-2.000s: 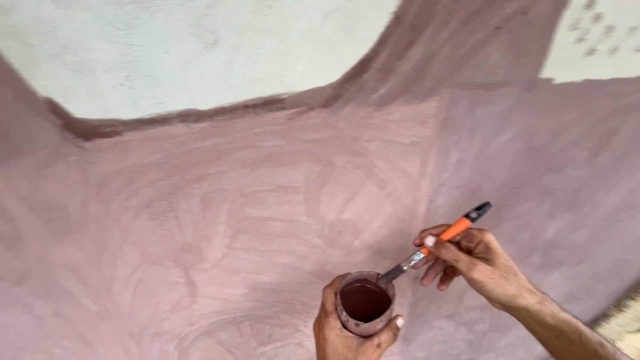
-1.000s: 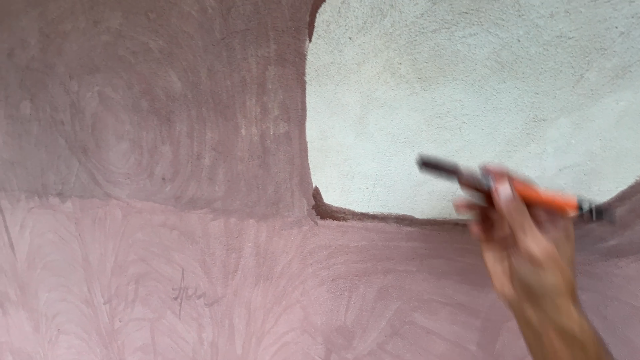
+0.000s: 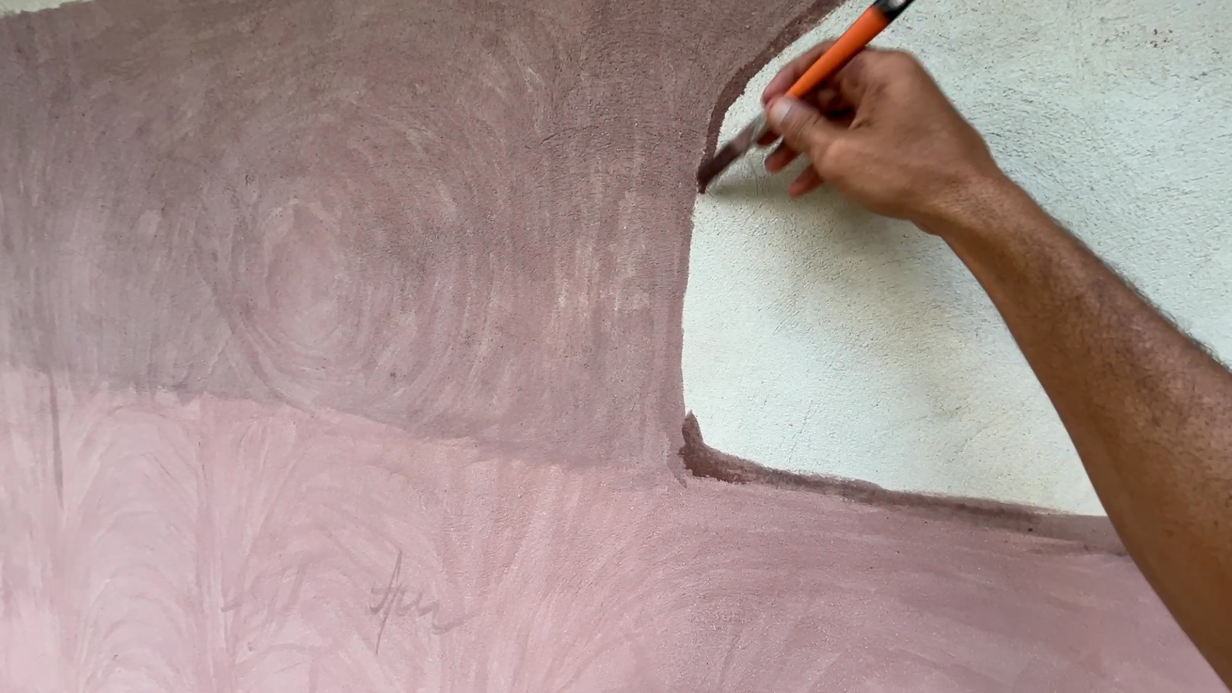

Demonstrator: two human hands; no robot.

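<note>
My right hand (image 3: 866, 135) grips a paintbrush by its orange handle (image 3: 837, 58), up at the right of centre. The brush's dark, paint-wet bristles (image 3: 717, 168) touch the left edge of a white patch of rough wall (image 3: 818, 318). A dark maroon painted line (image 3: 736, 91) runs from the bristle tip up and to the right along that edge. Another dark line (image 3: 818, 478) follows the patch's lower edge, thickest at the lower left corner. Between the two lines, the left edge has no dark line. My left hand is out of view.
Brownish mauve paint with swirling strokes (image 3: 385, 241) covers the wall left of the white patch. Below it lies a lighter pink painted area (image 3: 289, 539) bearing a faint scribbled mark (image 3: 414, 602). A pale strip (image 3: 48, 5) shows at the top left corner.
The brush has gone from the cup of dark paint to the white patch's left edge. The cup and my left hand have left the view, which has shifted along the wall.
</note>
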